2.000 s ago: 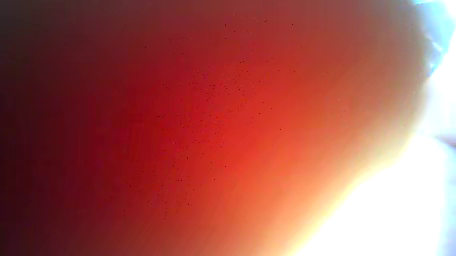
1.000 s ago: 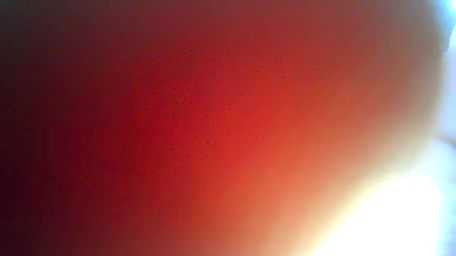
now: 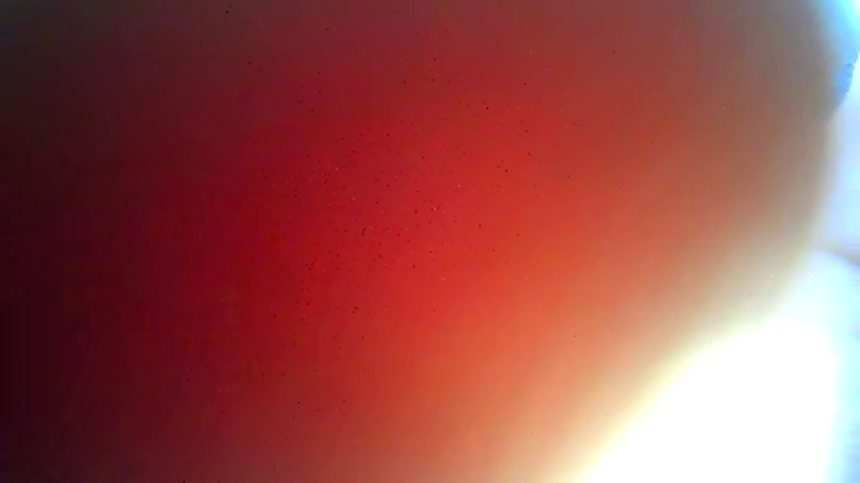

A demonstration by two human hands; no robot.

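Observation:
A blurred red and orange surface (image 3: 405, 245) covers nearly the whole head view, pressed close to the lens. It looks like skin, perhaps a finger, with light glowing through it. I cannot tell which hand it belongs to, or whether it is one of mine. It is dark at the left and bright at the lower right. No hand shape, fingertips, tool or work piece can be made out; all else is hidden behind it.
A blown-out white glare (image 3: 745, 415) fills the lower right. A thin strip at the right edge shows pale, bluish, blurred surroundings with a small dark blue patch (image 3: 845, 83) near the top. Nothing there can be identified.
Compared with two seconds ago, the red surface reaches slightly further right, and less of the blue and white strip shows. Since one second ago it has barely shifted.

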